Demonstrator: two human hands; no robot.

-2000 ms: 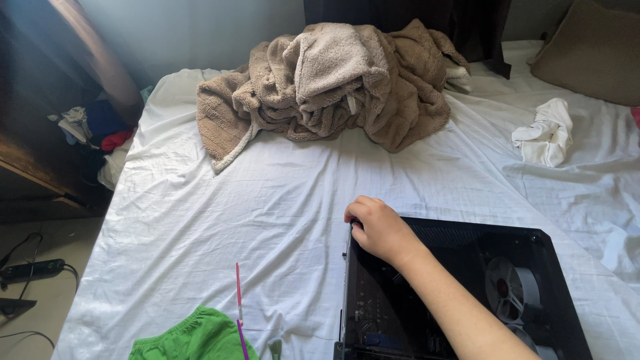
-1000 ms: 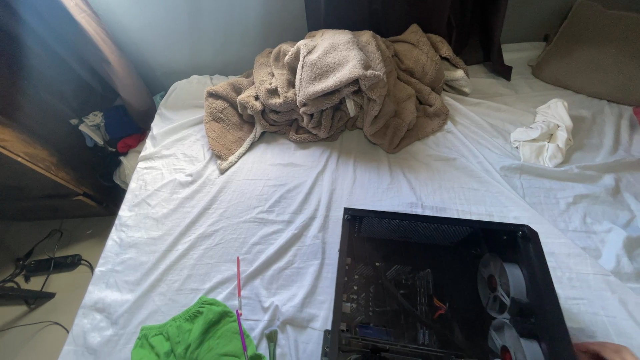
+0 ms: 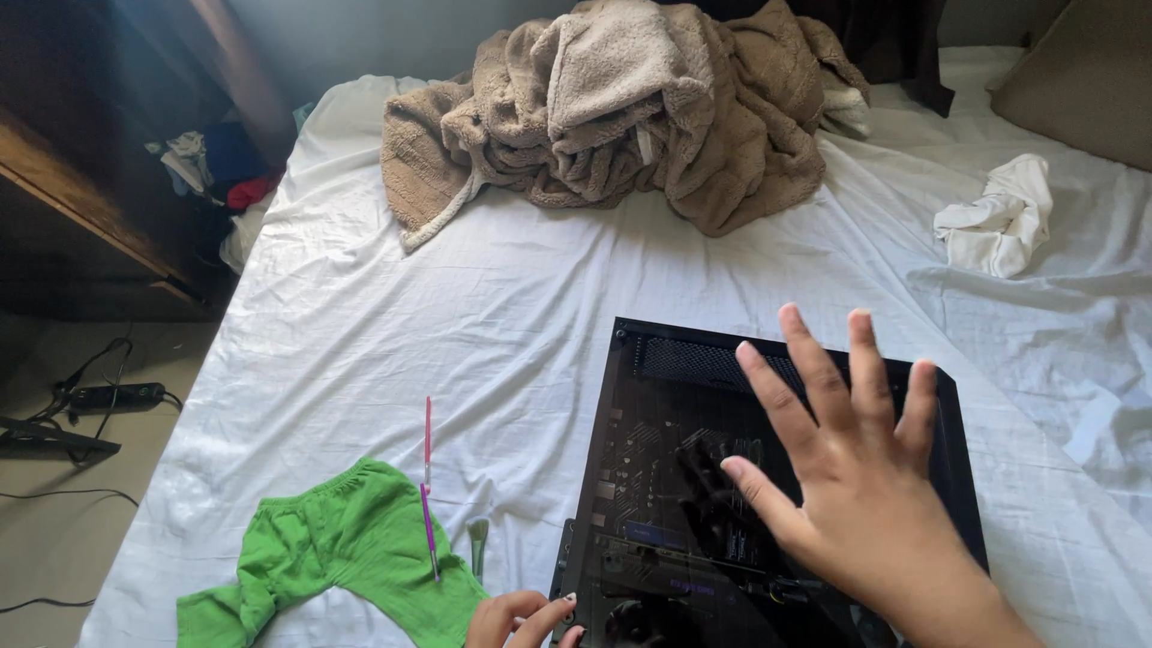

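A black computer case [image 3: 956, 450] lies on its side on the bed, a dark see-through side panel [image 3: 648, 504] over its inner parts. My right hand [image 3: 850, 468] is spread above the panel, fingers apart, holding nothing; its dark reflection shows in the panel. At the bottom, my left hand [image 3: 531, 621] has its fingertips on the panel's lower left edge; whether it grips the edge cannot be told. Left of the case lie green cloth shorts [image 3: 342, 531], a thin pink-handled brush [image 3: 428, 441], a thin purple stick [image 3: 429, 531] and a flat brush [image 3: 478, 544].
A crumpled brown fleece blanket [image 3: 612, 108] lies at the bed's far side, a white cloth [image 3: 999, 216] and a brown pillow [image 3: 1089, 81] to the right. The white sheet [image 3: 432, 315] drops at the left edge, beside a power strip [image 3: 117, 397] with cables on the floor.
A glossy see-through panel now covers the case, whose inside looked uncovered one second ago. Both hands have come into view over and beside the case.
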